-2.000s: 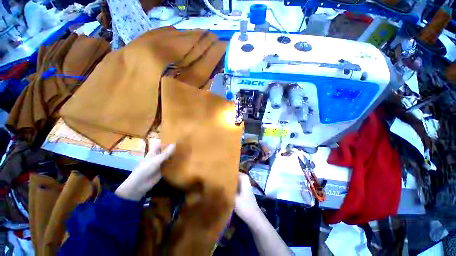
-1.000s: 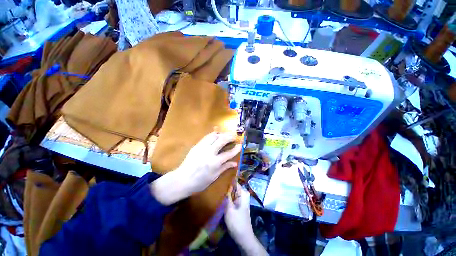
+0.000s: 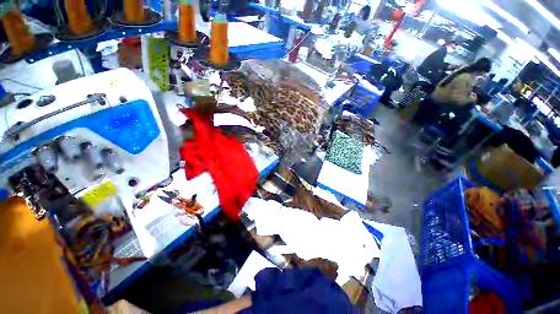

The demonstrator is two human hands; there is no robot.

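Observation:
The camel-brown fabric panel (image 3: 31, 264) lies at the left edge, under the lit needle area (image 3: 31, 205) of the white and blue overlock machine (image 3: 144, 150). Multicoloured trimmings (image 3: 95, 236) hang below the needle area. My right forearm shows at the bottom edge, coming from a navy sleeve (image 3: 301, 294). A sliver of skin at the bottom left, probably my right hand (image 3: 121, 307), is mostly cut off, so its grip is hidden. My left hand is out of the picture.
Orange-handled snips (image 3: 187, 206) and a red cloth (image 3: 224, 165) lie right of the machine. White pieces (image 3: 319, 236) and leopard-print cloth (image 3: 285, 107) are beyond. A blue crate (image 3: 442, 230) holds cloth at right. Orange thread cones (image 3: 219, 40) stand behind. People sit farther back.
The view has swung right, so the machine sits at the left and the crate and floor show. My left hand has left the picture; my right hand is mostly cut off.

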